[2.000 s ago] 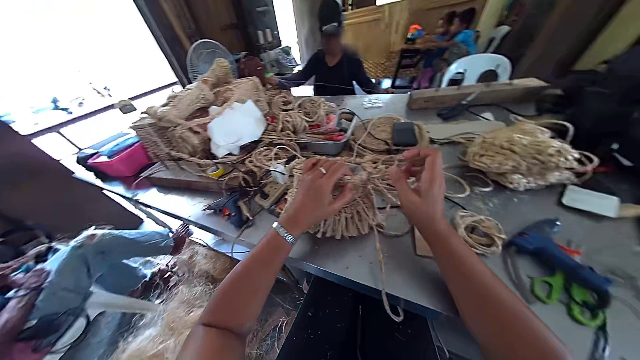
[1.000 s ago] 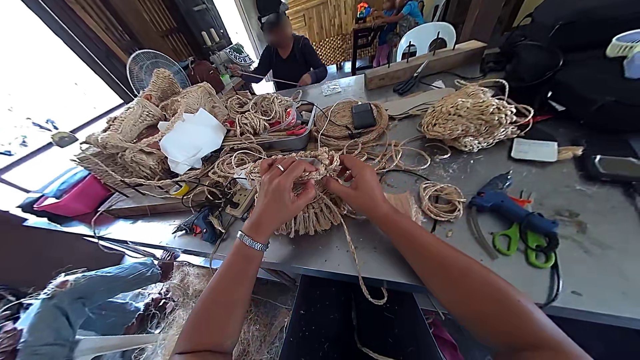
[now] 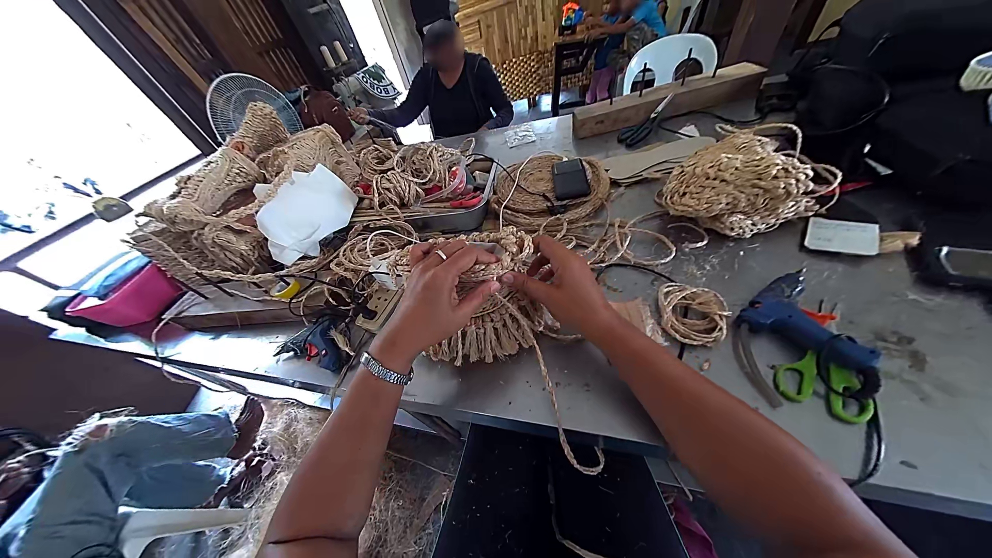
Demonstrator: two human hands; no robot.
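A fringed piece of braided natural-fibre rope point(image 3: 492, 333) lies at the table's near edge between my hands. My left hand point(image 3: 438, 298), with a ring and a metal watch, grips its upper edge from the left. My right hand point(image 3: 564, 288) pinches the same edge from the right, its fingertips close to my left thumb. A loose rope end point(image 3: 552, 391) hangs from the piece over the table edge. Behind it lies a coiled rope mat point(image 3: 535, 190) with a small black box point(image 3: 571, 179) on top. The strands between my fingertips are partly hidden.
Woven rope pieces point(image 3: 225, 201) are heaped left under white paper point(image 3: 304, 213). To the right are a rope coil point(image 3: 692, 314), a blue glue gun point(image 3: 806, 325), green-handled scissors point(image 3: 841, 391) and a rope bundle point(image 3: 740, 182). A person point(image 3: 457, 85) sits across the metal table point(image 3: 496, 395).
The view has shifted. Both hands stay on the rope piece, and my right hand's fingers have closed in on its edge beside my left hand.
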